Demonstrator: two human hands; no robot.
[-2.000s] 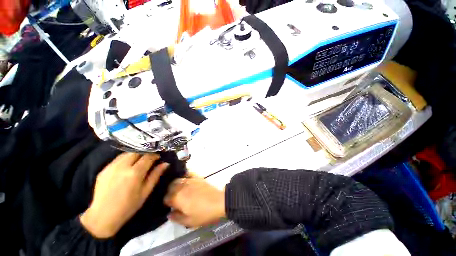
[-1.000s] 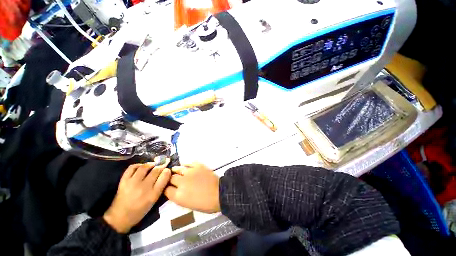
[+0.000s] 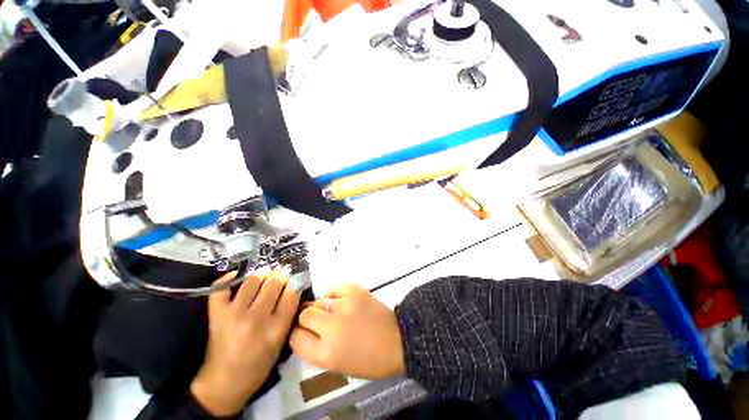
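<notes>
Black garment cloth (image 3: pixel 152 332) lies left of and under my left hand, against the needle area (image 3: pixel 279 256) of the white sewing machine (image 3: pixel 386 98). My left hand (image 3: pixel 250 336) lies flat over the cloth, its fingertips close to the presser foot, pressing the cloth down. My right hand (image 3: pixel 349 332) is just right of it, with thumb and fingers pinched together on a small black edge of the cloth. The cloth between the two hands is mostly hidden by the fingers. The needle tip cannot be made out.
Small orange snips (image 3: pixel 466 198) lie on the machine bed (image 3: pixel 386 238). A clear case with a dark screen (image 3: pixel 608 201) lies to the right. Two black straps (image 3: pixel 267 123) cross the machine head. An orange bag (image 3: pixel 316 15) is behind it. A blue crate (image 3: pixel 677 316) is below the table, right.
Both hands moved from lower on the cloth up to the needle area and came close together. The head view has shifted nearer the machine. Less cloth shows at the table front.
</notes>
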